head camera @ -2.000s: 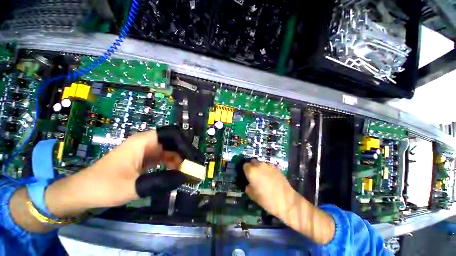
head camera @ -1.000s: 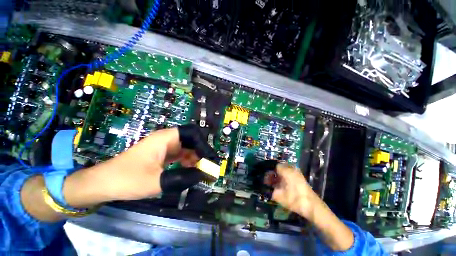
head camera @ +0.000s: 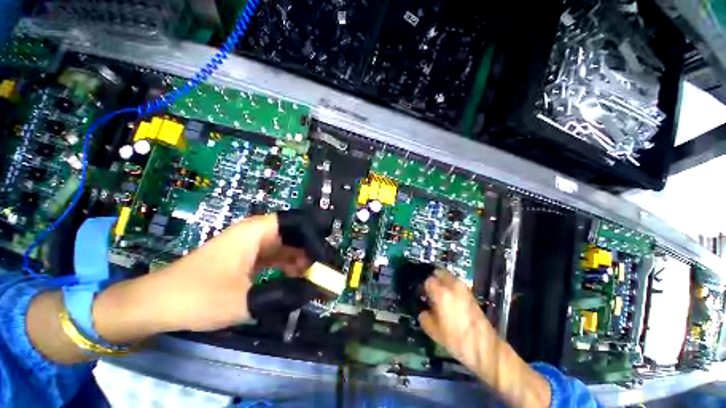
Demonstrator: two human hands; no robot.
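My left hand [head camera: 227, 275], with black finger cots and a light blue wrist band, grips a pale yellow block [head camera: 325, 278] between thumb and finger. Pins show under the block. It is just left of a green circuit board [head camera: 426, 227] in a black carrier. My right hand [head camera: 454, 311] is over the lower part of this board, its black-covered fingertips bent down among the parts. Whether those fingertips hold anything is hidden.
Another populated board [head camera: 231, 171] lies to the left and a smaller-looking one [head camera: 609, 295] to the right. A blue coiled cord [head camera: 215, 68] hangs over the left side. Behind the metal rail [head camera: 446, 135] are dark bins [head camera: 342, 48] and a tray of silver strips [head camera: 601, 88].
The view has shifted, so boards and bins appear further right than at first. My left hand still grips the block beside the board. My right hand stays over the same lower board area.
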